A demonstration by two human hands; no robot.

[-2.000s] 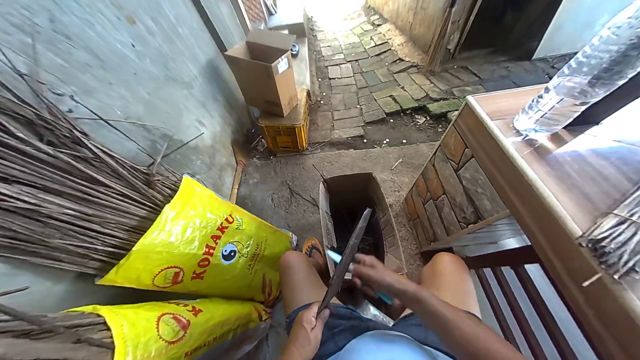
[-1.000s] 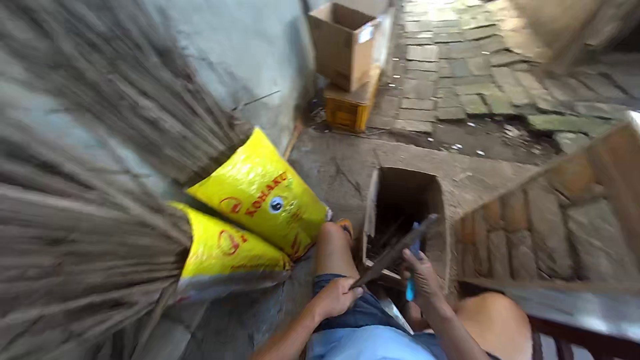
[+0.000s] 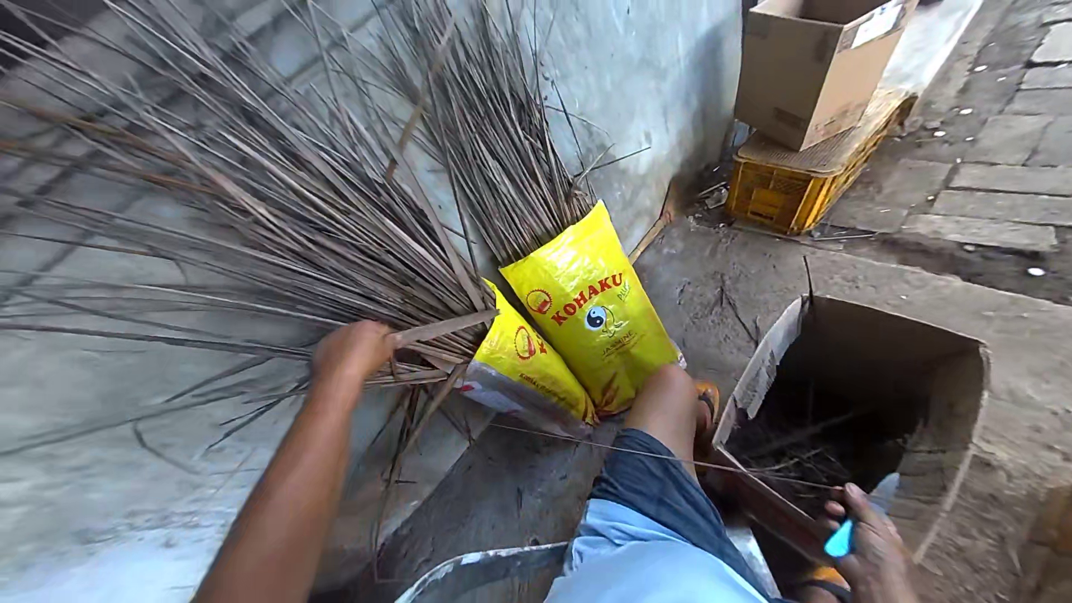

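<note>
My left hand (image 3: 356,356) is closed on a flat, dry brown strip (image 3: 444,328) beside a large bundle of dry palm-like stalks (image 3: 335,226). The bundle stands in a yellow printed sack (image 3: 532,356); a second yellow sack (image 3: 599,310) next to it holds another bundle (image 3: 502,142). At the lower right my right hand (image 3: 871,536) grips a knife (image 3: 842,538) with a light blue handle. A long thin strand (image 3: 670,458) runs from the sacks to this hand's fingers. Beside the knife is an open cardboard box (image 3: 888,335) with dark scraps inside.
A pale wall (image 3: 636,92) rises behind the sacks. Farther off, an empty-looking cardboard carton (image 3: 791,75) rests on a yellow plastic crate (image 3: 766,197). Brick paving (image 3: 1005,184) lies at the right. A curved rim (image 3: 494,563) shows beside my leg.
My left hand has moved from in front of my body out to the stalk bundle at the left. My hands are now far apart. The view has swung left.
</note>
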